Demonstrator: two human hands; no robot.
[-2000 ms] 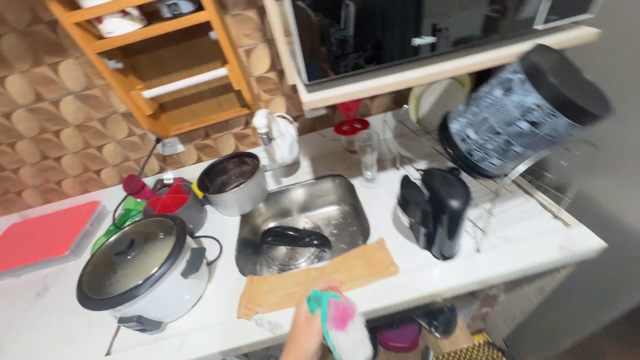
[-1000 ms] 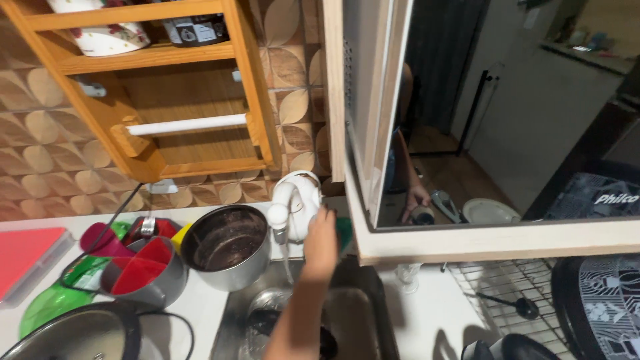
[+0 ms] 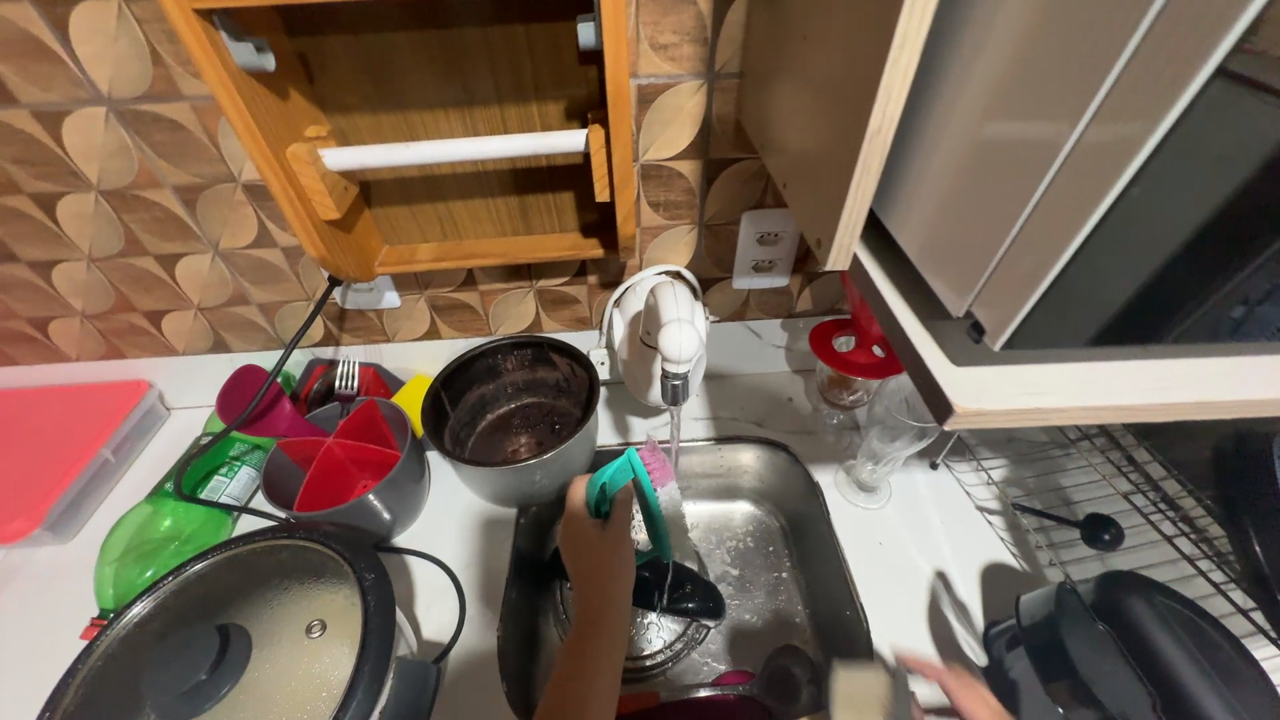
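Note:
My left hand [image 3: 597,535] grips the teal handle of a scrubbing brush [image 3: 655,500] with pink and white bristles. The brush is over the steel sink [image 3: 800,540], under water running from a white faucet [image 3: 680,335]. Beneath it lie a black-handled lid [image 3: 680,590] and several utensils, including a dark spoon [image 3: 788,678]. My right hand [image 3: 955,690] is partly in view at the bottom edge, fingers extended and blurred, near a blurred beige object [image 3: 860,690]; whether it holds this cannot be told.
Left of the sink stand a dark-lined pot [image 3: 512,420], a grey cutlery holder with red dividers [image 3: 345,470], a green bottle [image 3: 180,520] and a lidded cooker [image 3: 230,630] with a cord. At right are a glass [image 3: 880,450], a wire rack [image 3: 1030,500] and an overhanging shelf [image 3: 1100,385].
The hand at the faucet one second ago is now lower, over the sink with the brush. Water now runs visibly from the faucet. My right hand has come into view. The view has shifted closer.

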